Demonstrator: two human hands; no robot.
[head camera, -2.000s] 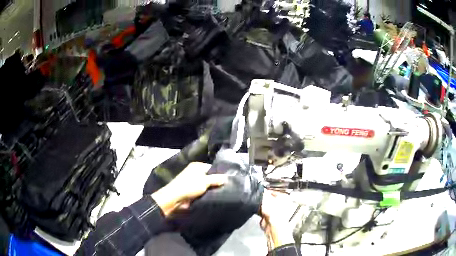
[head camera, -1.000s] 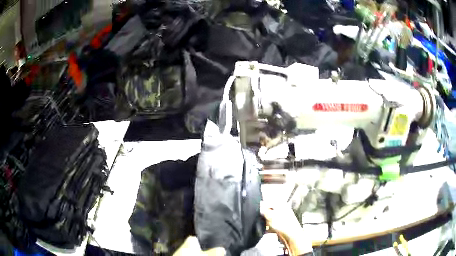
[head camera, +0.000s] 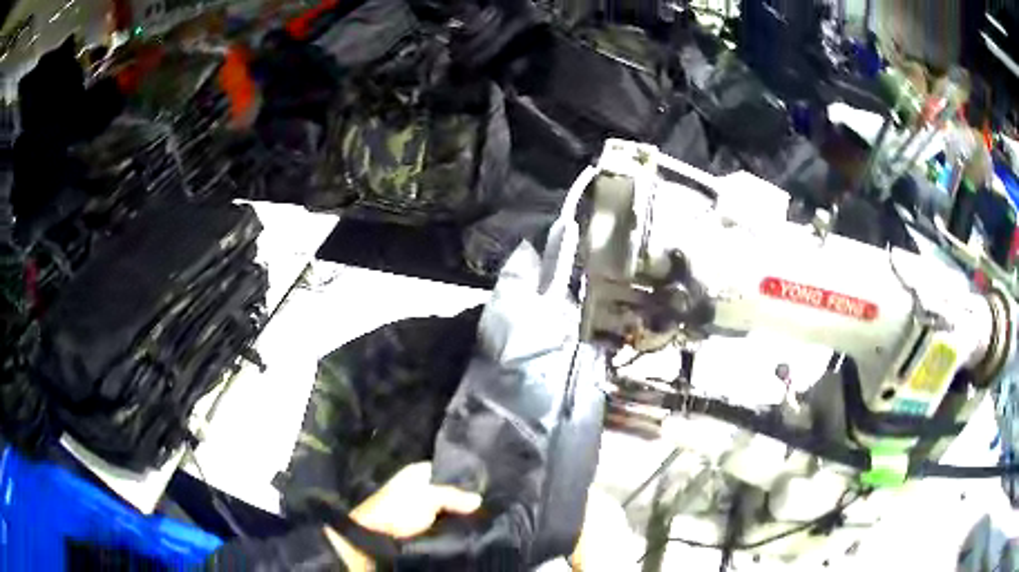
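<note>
A bag piece with a shiny black lining (head camera: 503, 430) lies on the table left of the sewing machine's needle area and looks grey under the lamp. Its camouflage part (head camera: 324, 419) spreads to the left, beside a dark panel. My left hand (head camera: 408, 503) grips the lining near its lower left part, thumb on top. My right hand (head camera: 598, 536) is at the lower right edge of the piece, bright and partly cut off by the frame's bottom, so its fingers are unclear. The white sewing machine (head camera: 737, 257) stands at the right.
Stacked black panels with camouflage edges (head camera: 145, 324) stand on the left of the table. A blue bin (head camera: 101, 520) is at the lower left. Heaped bags (head camera: 413, 156) lie behind the table. A dark strap (head camera: 760, 419) runs across the machine bed, with a green clip (head camera: 885, 463).
The piece came away from under the needle area and opened out on the table. My left hand dropped lower, then moved up onto the lining. The view has shifted.
</note>
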